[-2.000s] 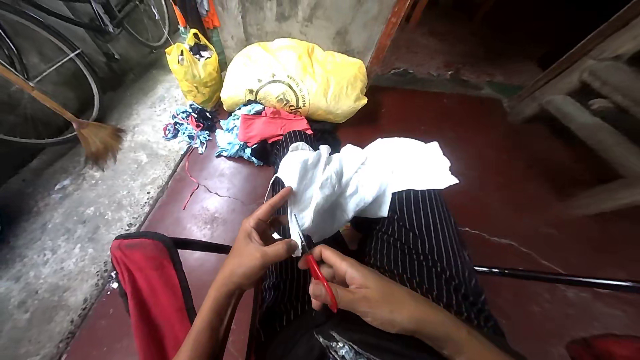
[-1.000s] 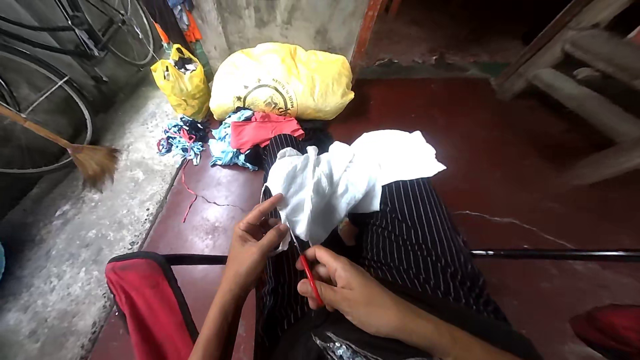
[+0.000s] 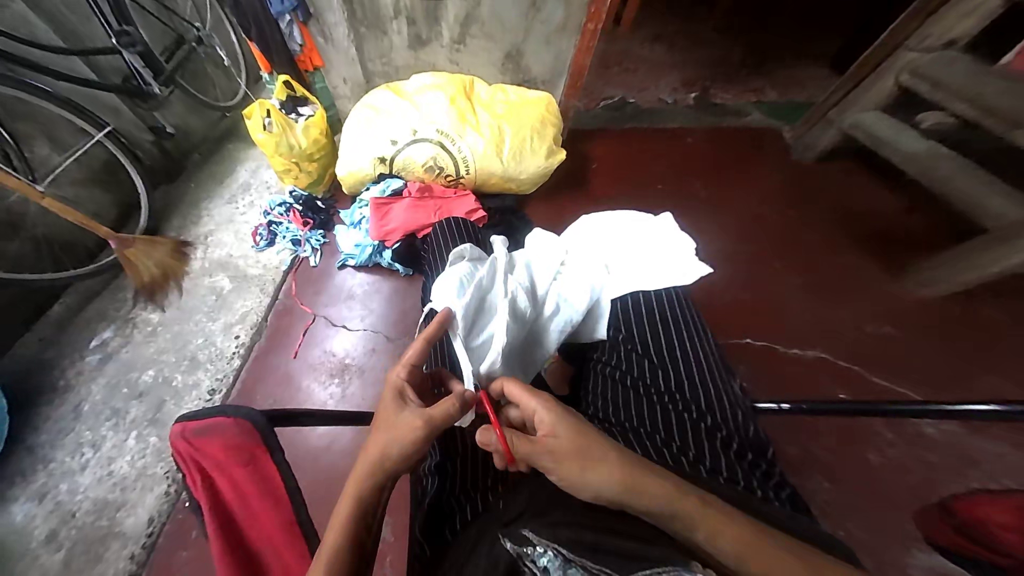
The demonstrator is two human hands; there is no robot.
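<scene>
White cloth (image 3: 552,280) lies draped across my lap, over dark pinstriped trousers (image 3: 652,376). A narrow strip at its left edge is pinched between the thumb and fingers of my left hand (image 3: 416,400), whose index finger points up along the cloth. Red-handled scissors (image 3: 498,428) are gripped in my right hand (image 3: 552,440), close beside my left fingertips. Their blades are mostly hidden at the cloth's lower edge. Red cloth (image 3: 424,210) and light blue cloth scraps (image 3: 372,228) lie beyond my knee.
A large yellow sack (image 3: 452,132) and a yellow plastic bag (image 3: 292,140) stand by the wall, near a heap of cloth strips (image 3: 296,224). At left are a broom (image 3: 152,260) and bicycle (image 3: 120,160). Wooden steps (image 3: 936,168) stand at right; a red chair part (image 3: 240,480) is lower left.
The scissors, with their blades visible alongside the cloth's edge earlier, now have them mostly hidden, and a narrow white strip shows between my left fingers and the cloth.
</scene>
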